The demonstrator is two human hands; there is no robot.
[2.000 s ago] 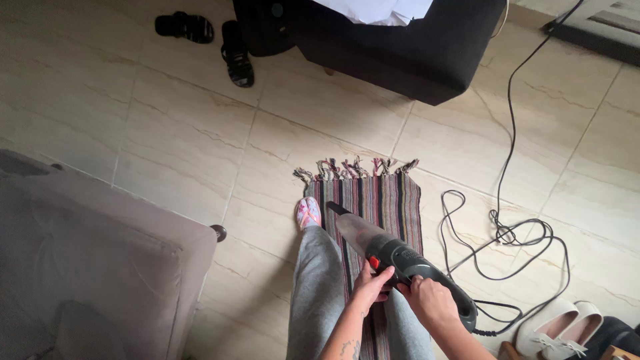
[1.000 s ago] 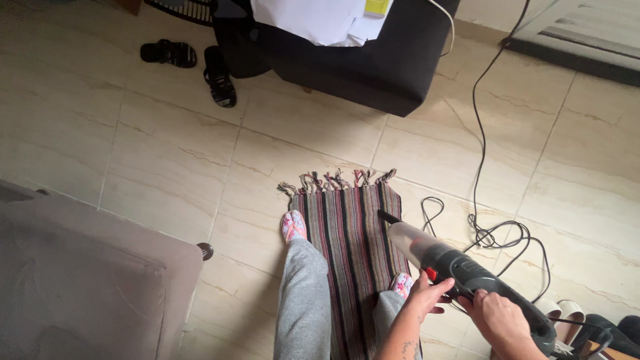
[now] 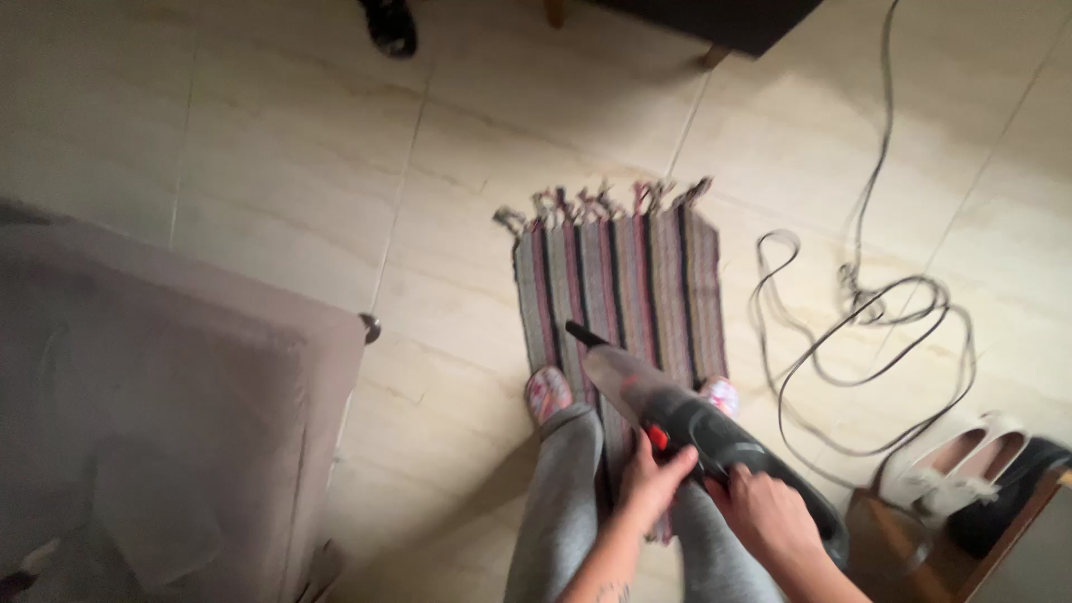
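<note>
Both of my hands hold a black corded handheld vacuum cleaner [image 3: 720, 435] with a clear dust cup. My left hand [image 3: 653, 481] grips it by the red button at mid-body. Behind it, my right hand [image 3: 766, 507] is closed around the handle. The dark narrow nozzle [image 3: 584, 334] points up and left over a striped woven rug [image 3: 624, 285] with knotted fringe; whether it touches the rug I cannot tell. My feet in patterned slippers [image 3: 549, 394] stand at the rug's two sides.
A black cable [image 3: 888, 142] lies in loops on the tiled floor at right. White shoes [image 3: 946, 469] sit by a wooden shelf [image 3: 1005, 544] at lower right. A grey upholstered piece of furniture [image 3: 167, 377] fills the left. Dark furniture [image 3: 720, 21] and a black sandal [image 3: 392, 29] are at the top.
The vacuum's nozzle has moved from the rug's right edge, one second ago, to its left part, with both hands still on the vacuum. The view has shifted.
</note>
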